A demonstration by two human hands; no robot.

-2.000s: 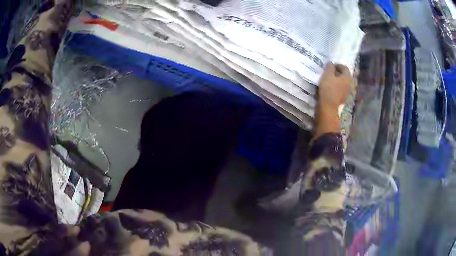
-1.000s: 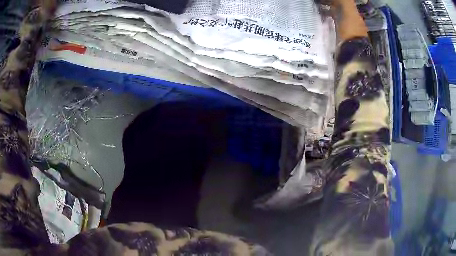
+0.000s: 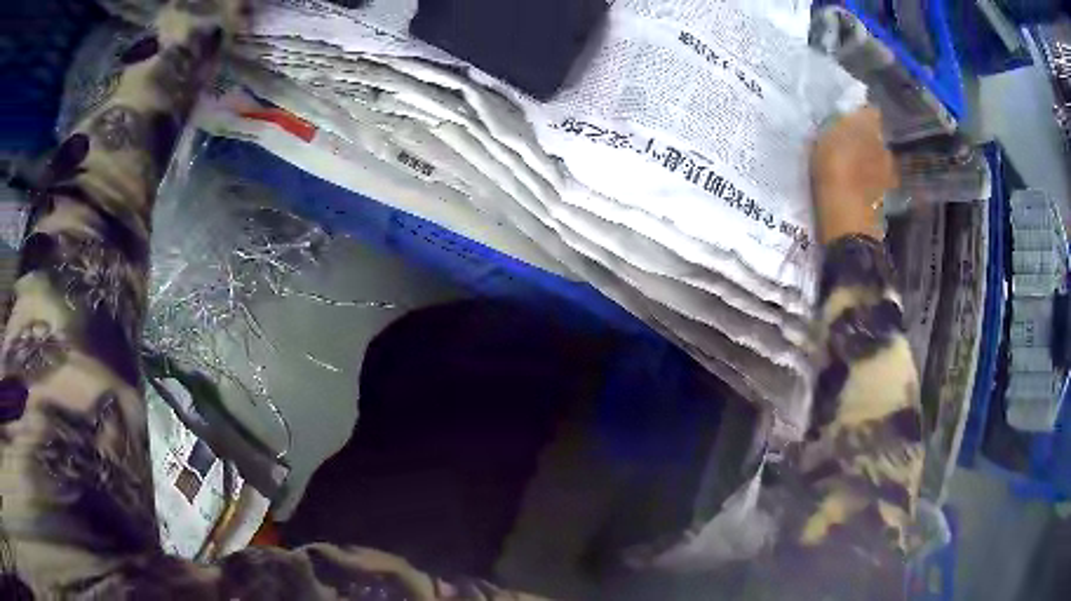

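Observation:
A thick stack of printed newspaper sheets (image 3: 693, 153) lies in front of me with layered, ragged near edges. A flat black part (image 3: 511, 41) rests on the top sheet, cut off by the top edge. My right hand (image 3: 855, 170) is at the stack's right edge with its fingers curled; its fingertips are blurred, so I cannot tell if it grips the paper. My left sleeve runs up the left side and my left hand is not in view.
Under the stack is a blue crate (image 3: 405, 241). Tangled clear strands (image 3: 235, 282) hang at left above loose printed paper (image 3: 188, 481). At right stand a paper-lined crate (image 3: 957, 282) and a blue crate holding grey-white blocks (image 3: 1036, 317). My dark-clad leg (image 3: 446, 411) is below.
My right hand left the stack's right edge for the top of the picture, then came back to that edge. More of the black part now shows. The camera view has shifted.

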